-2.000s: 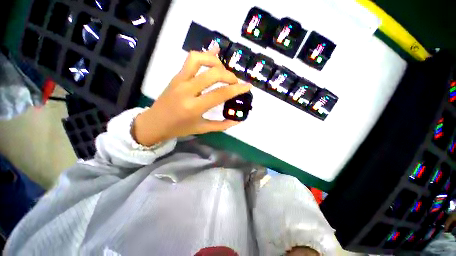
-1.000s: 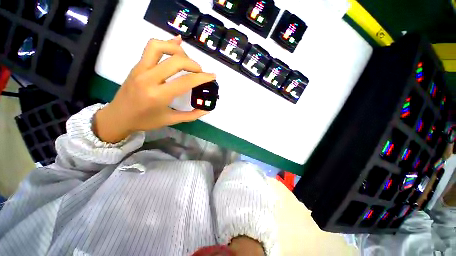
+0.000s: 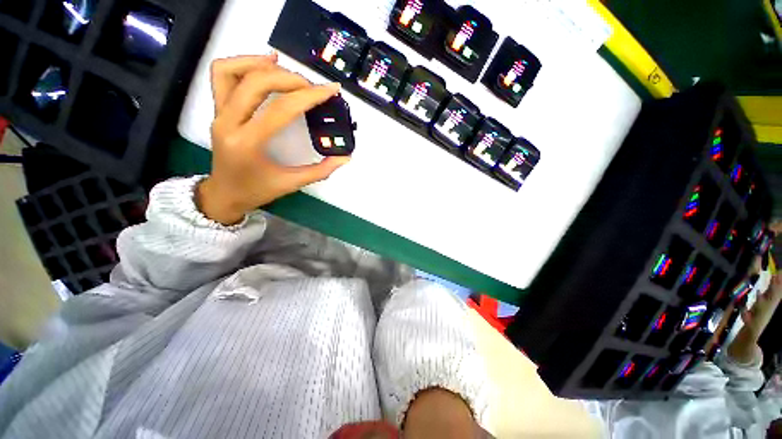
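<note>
My left hand (image 3: 257, 129) holds a smartwatch unit (image 3: 331, 127) by its edges between thumb and fingers, above the white work mat (image 3: 429, 201); two small light squares glow on its dark screen. Several lit watches (image 3: 420, 96) sit in a slanted row on the long black foam strip (image 3: 296, 33), whose upper left end is bare. Three more lit watches (image 3: 515, 71) lie beyond the row on foam pads. Of my right hand (image 3: 439, 417), only the wrist part shows below the striped cuff at the bottom edge; its fingers are not visible.
The left foam tray (image 3: 64, 107) holds dark watches with white glints. The thick right foam tray (image 3: 583, 257) holds watches with colour bars. Spare foam trays (image 3: 69, 227) lie low at left. Yellow tape (image 3: 634, 51) runs along the far edge. Another person's hand (image 3: 754, 317) is at right.
The view has shifted. My left hand still holds the watch, now further up and left relative to the row, and the watch is turned slightly.
</note>
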